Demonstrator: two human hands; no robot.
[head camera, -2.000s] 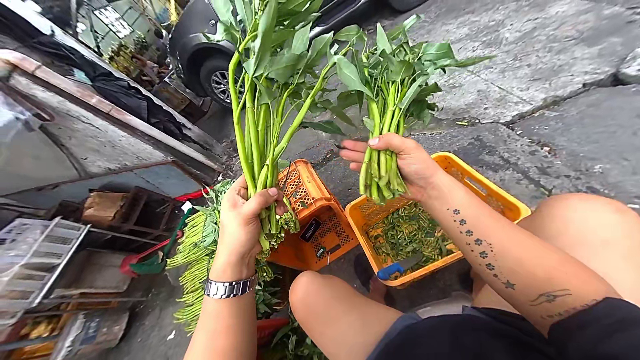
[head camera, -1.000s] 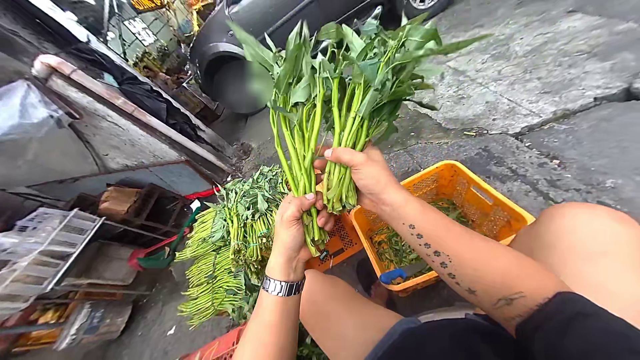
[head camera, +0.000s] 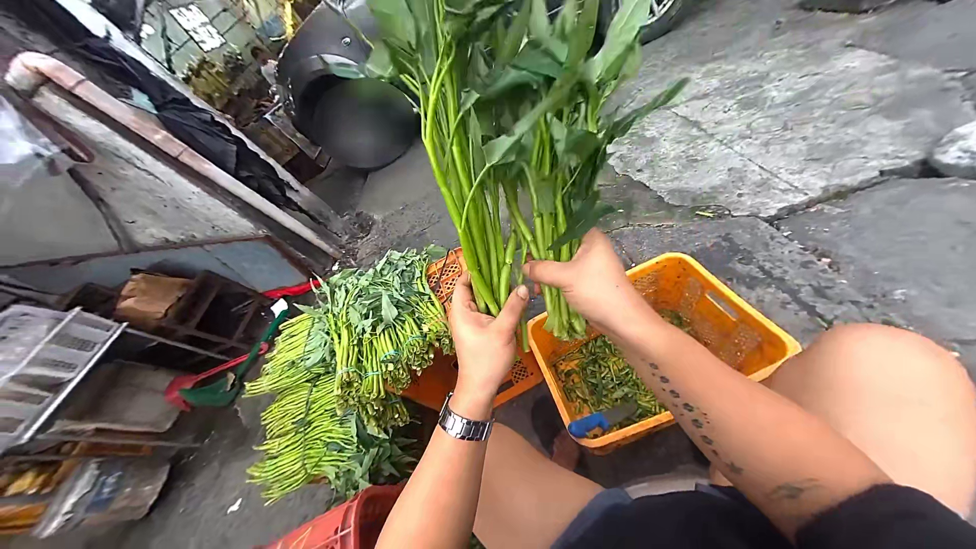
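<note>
My left hand (head camera: 486, 335), with a metal watch on its wrist, grips the lower stems of a bunch of leafy greens (head camera: 469, 221). Close beside it, my right hand (head camera: 591, 282) is closed around a second bunch of leafy greens (head camera: 553, 191), its cut stem ends hanging below my fingers. Both bunches stand upright, their leaves overlapping at the top. Many bundles of greens (head camera: 358, 343) are piled to the left of my left hand. Below my right hand, a yellow plastic crate (head camera: 762, 343) holds loose leaves and stems, and a blue-handled knife (head camera: 598, 422) lies at its near edge.
An orange plastic crate (head camera: 435, 385) stands behind my left hand, and part of a red crate (head camera: 354, 522) shows at the bottom. A green and red object (head camera: 217, 389) lies left of the pile. Racks and boxes (head camera: 152, 297) fill the left side; a parked car (head camera: 328, 46) is ahead.
The two bunches, held wide apart in the oldest frame, have come together side by side. My right hand has moved left toward my left hand. More of the piled bundles shows.
</note>
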